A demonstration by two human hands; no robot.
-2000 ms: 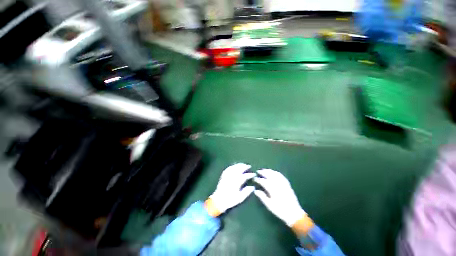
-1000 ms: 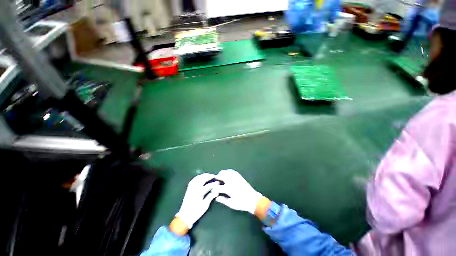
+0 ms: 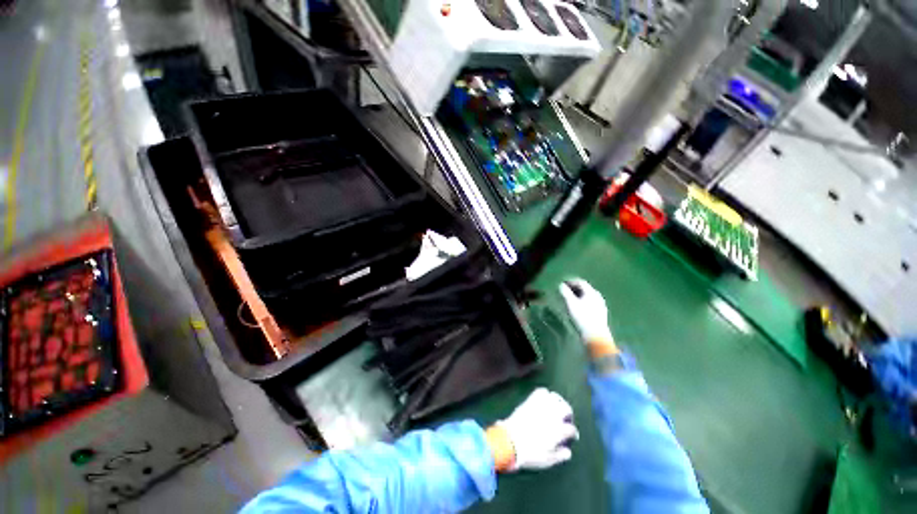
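Note:
My left hand (image 3: 541, 430), in a white glove, is low in the centre, over the green bench beside the bar tray (image 3: 503, 376). Its fingers are loosely curled and nothing shows in them. My right hand (image 3: 586, 309), also gloved, is farther forward, right of the tray. Its fingers are bent and slightly apart, with nothing visible in them. The open black tray holds several loose black hold-down bars (image 3: 432, 336). A populated circuit board (image 3: 518, 151) lies in a dark carrier at the white machine's outlet.
Large black bins (image 3: 302, 186) stand at left, with an orange-brown strip and a white cloth. The AGV cart (image 3: 171, 402) carries an empty solder pallet (image 3: 60, 341). A grey post rises beyond my right hand. A red basket (image 3: 635, 209) and another board (image 3: 719, 226) are on the far bench.
The view has swung left, bringing the bins, bar tray, cart and machine outlet into clear view. My hands were together over the bench and are now apart, the right one farther forward.

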